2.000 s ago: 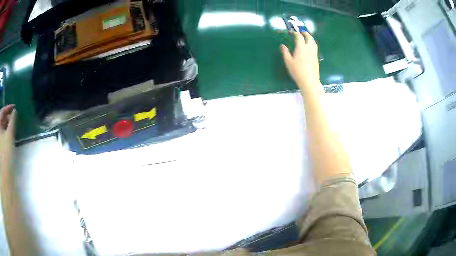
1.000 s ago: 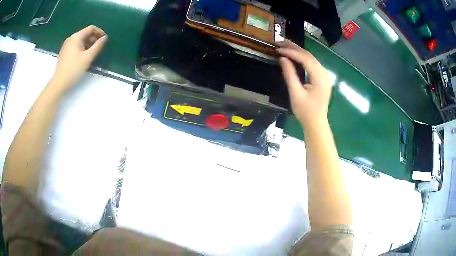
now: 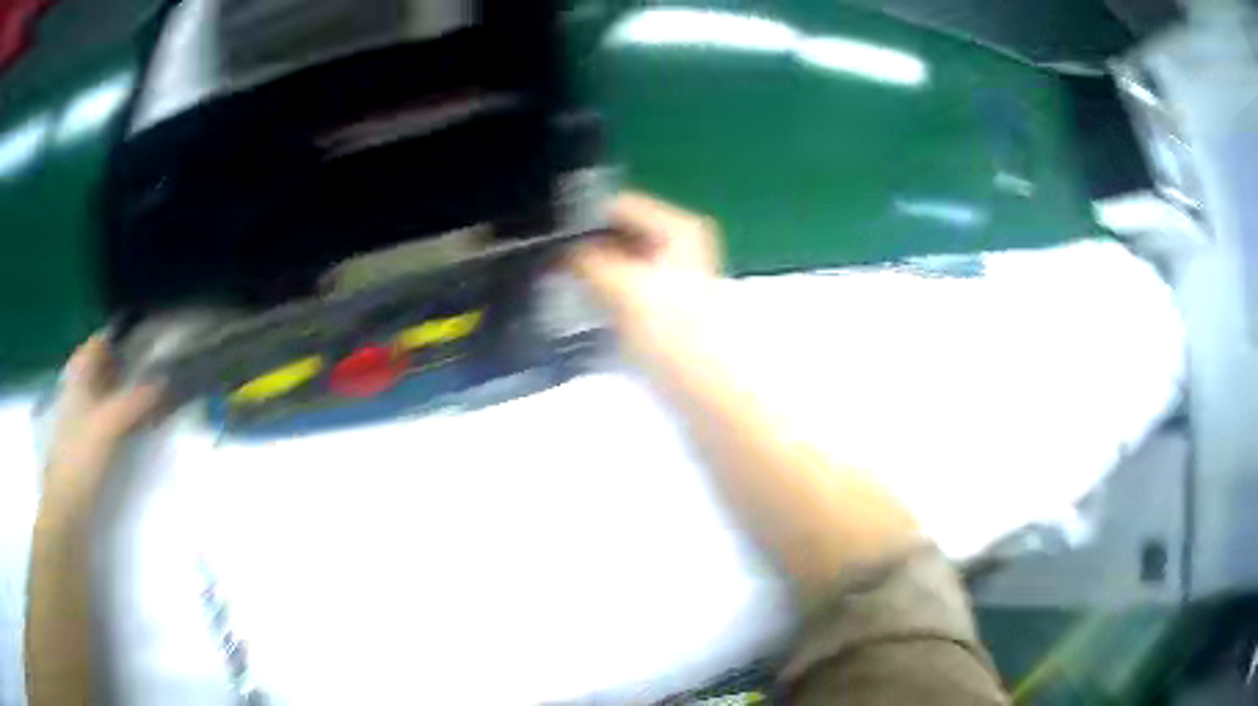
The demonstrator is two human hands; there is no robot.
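Note:
The black bench press machine (image 3: 345, 179) stands at the upper left, blurred. Its dark blue front carries two yellow arrows and a round red button (image 3: 367, 370). My left hand (image 3: 104, 400) is at the machine's left front corner, fingers bent against its side. My right hand (image 3: 649, 262) is at the right front corner, fingers bent against that side. Any buttons under the fingers are hidden. The orange-brown nest and the phone frame do not show; a grey-dark block (image 3: 324, 28) is at the machine's top. Blur hides whether either hand grips anything.
A shiny green conveyor belt (image 3: 828, 166) runs behind and beside the machine. A white-covered bench edge (image 3: 483, 552) lies in front. Pale grey equipment (image 3: 1221, 345) stands at the far right, with a dark object (image 3: 1104, 138) beside the belt's right end.
The view has swung right, so the machine sits further left. My right hand has left the nest, and both hands have come to the machine's sides. The nest and frame have gone from sight.

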